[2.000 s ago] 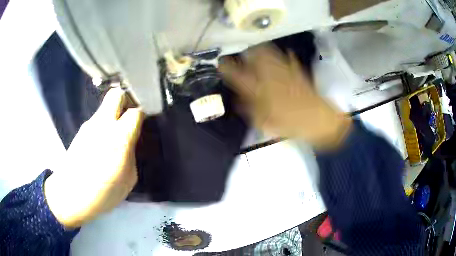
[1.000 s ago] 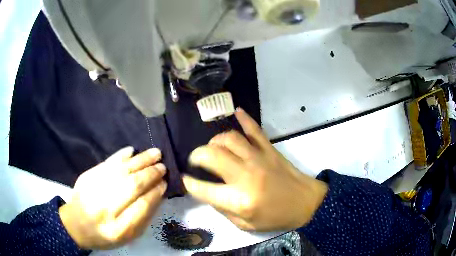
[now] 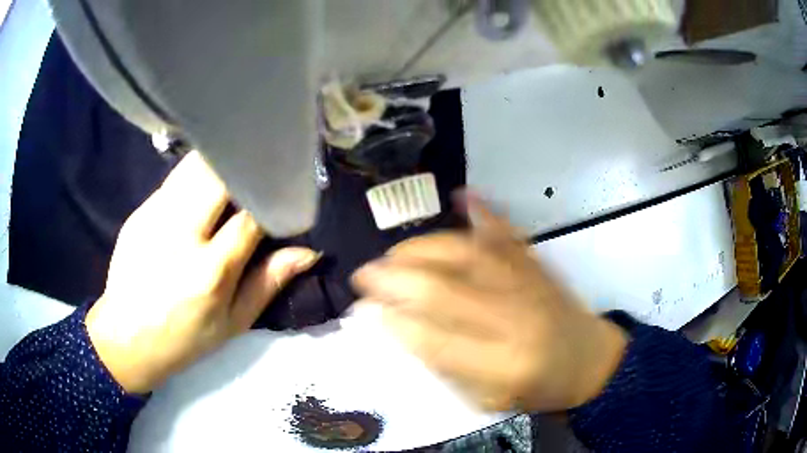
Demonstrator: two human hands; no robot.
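Observation:
A dark fabric panel (image 3: 71, 186) lies on the white table under the sewing machine head (image 3: 221, 88). My left hand (image 3: 190, 265) is on the panel left of the needle area, its fingertips partly hidden behind the machine head and its thumb on the cloth near the front edge. My right hand (image 3: 487, 318) is blurred, at the right front edge of the cloth, with fingers spread; whether it touches the cloth cannot be told. A cream ribbed knob (image 3: 404, 201) sits above the cloth between the hands. The needle and presser foot are hidden.
A larger cream ribbed knob (image 3: 602, 26) is on the machine at the top. A yellow-orange tray (image 3: 750, 234) with dark items stands at the right. The white table (image 3: 637, 274) has a dark worn patch (image 3: 336, 426) at its front edge.
My left hand has moved up and forward over the cloth toward the machine head. My right hand has moved slightly right. The machine head appears larger and nearer.

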